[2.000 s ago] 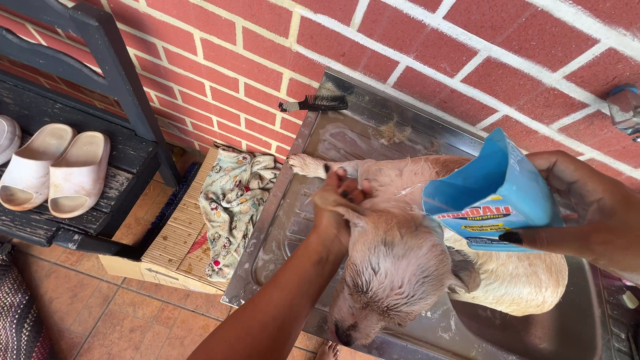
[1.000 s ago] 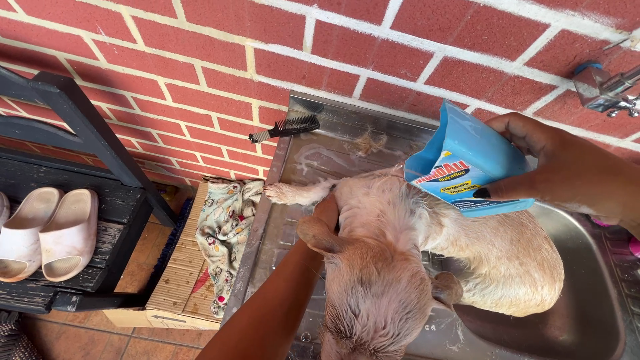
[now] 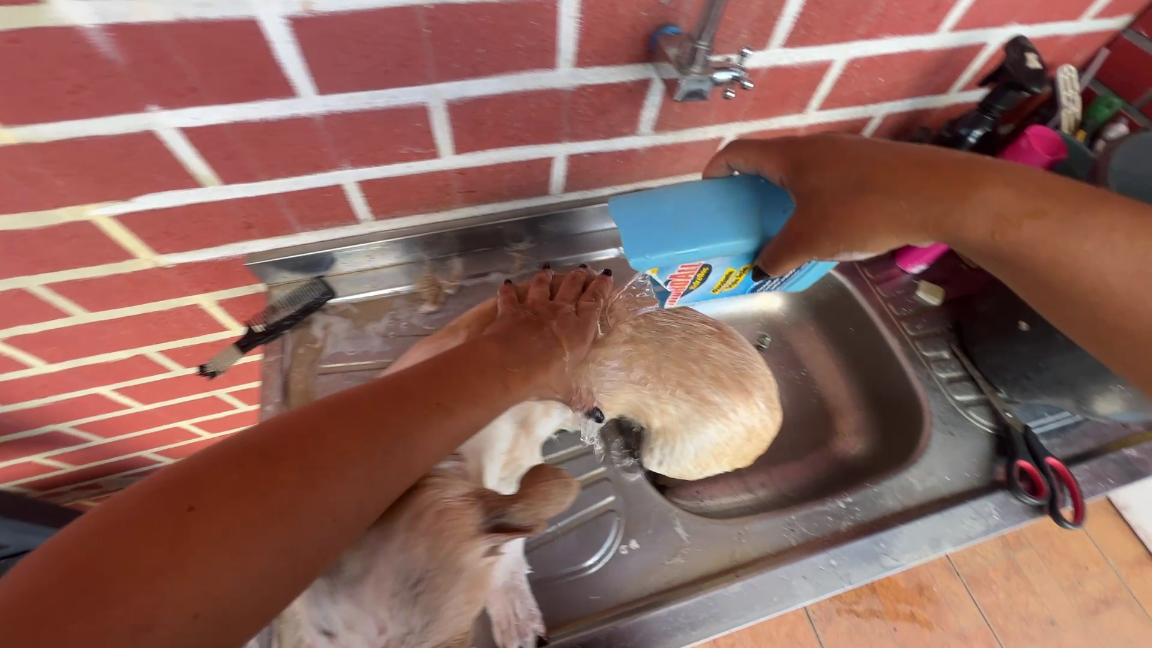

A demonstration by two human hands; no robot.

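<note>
A wet, light-coloured dog (image 3: 688, 387) is on the stainless steel sink (image 3: 837, 432), its hindquarters over the basin and its head toward the bottom of the view. My left hand (image 3: 553, 333) lies spread and flat on its back, fingers apart. My right hand (image 3: 832, 202) grips a cut-open blue plastic container (image 3: 702, 229), tilted with its mouth toward the dog's back. Water runs from the mouth beside my left fingertips. The container bears printing.
A black-bristled brush (image 3: 279, 319) sits at the drainboard's left end. Scissors (image 3: 1035, 450) with black and red handles lie on the right side. A metal tap (image 3: 706, 72) juts from the brick wall (image 3: 378, 117). Bottles and a pink cup (image 3: 1035, 147) crowd the right corner.
My left hand has moved from near the dog's head and foreleg to its back. The container is now tipped over the back, with water pouring out. The view has swung right.
</note>
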